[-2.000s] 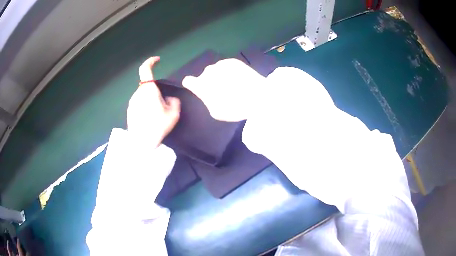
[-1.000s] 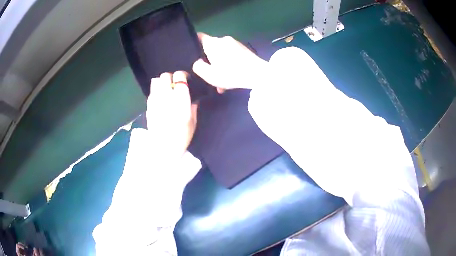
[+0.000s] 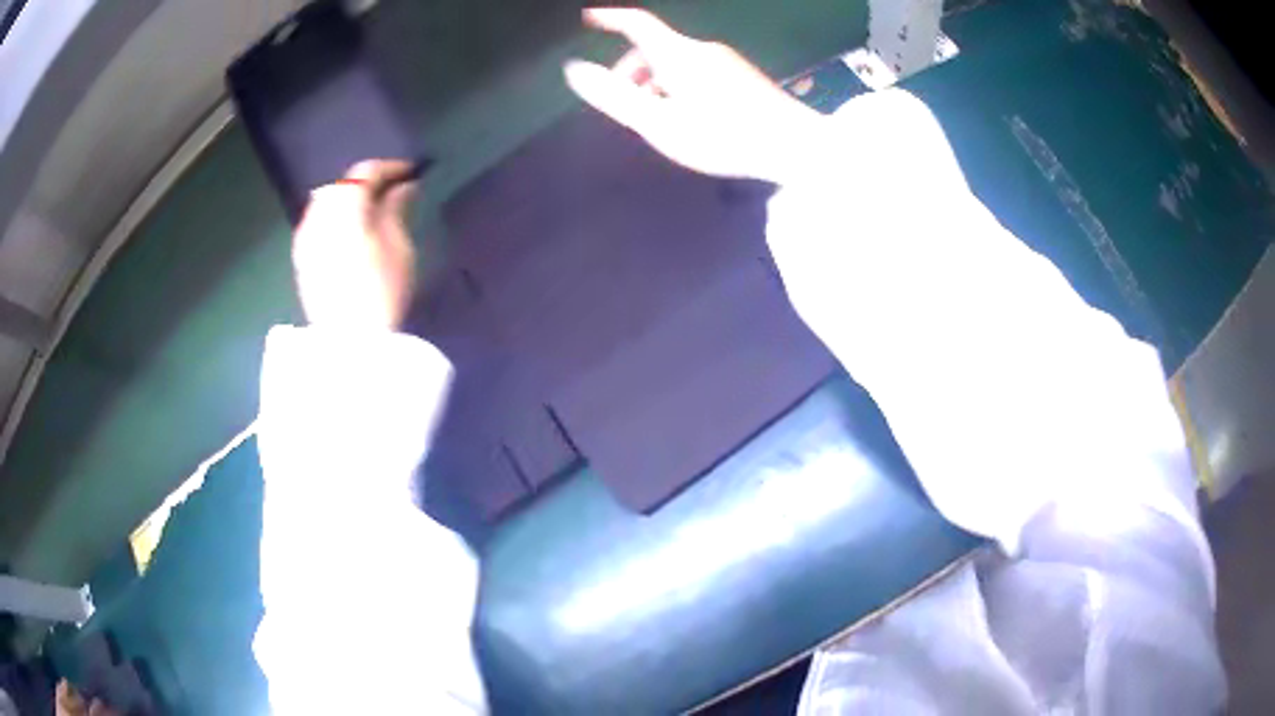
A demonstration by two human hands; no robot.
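A folded black box (image 3: 329, 112) with raised walls is at the upper left, over the green strip. My left hand (image 3: 361, 245) holds its near end, the fingers at the end wall. My right hand (image 3: 671, 91) is apart from the box, above the far edge of the blanks, empty, with thumb and fingers spread. A pile of flat black blanks (image 3: 601, 294) lies in front of me, overlapping, with short slits at the near left edge. My left sleeve hides part of the pile's left side.
A white perforated post (image 3: 905, 35) is bolted at the table's (image 3: 1063, 238) far edge. A pale metal guard (image 3: 133, 168) curves along the upper left. A second white bracket (image 3: 45, 599) is at the left edge. Part of another person's hand (image 3: 70, 699) and dark pieces show at the bottom left.
The box first lay under both hands, then was lifted up and left with its walls raised. My left hand has carried it further left; my right hand has let go and opened.
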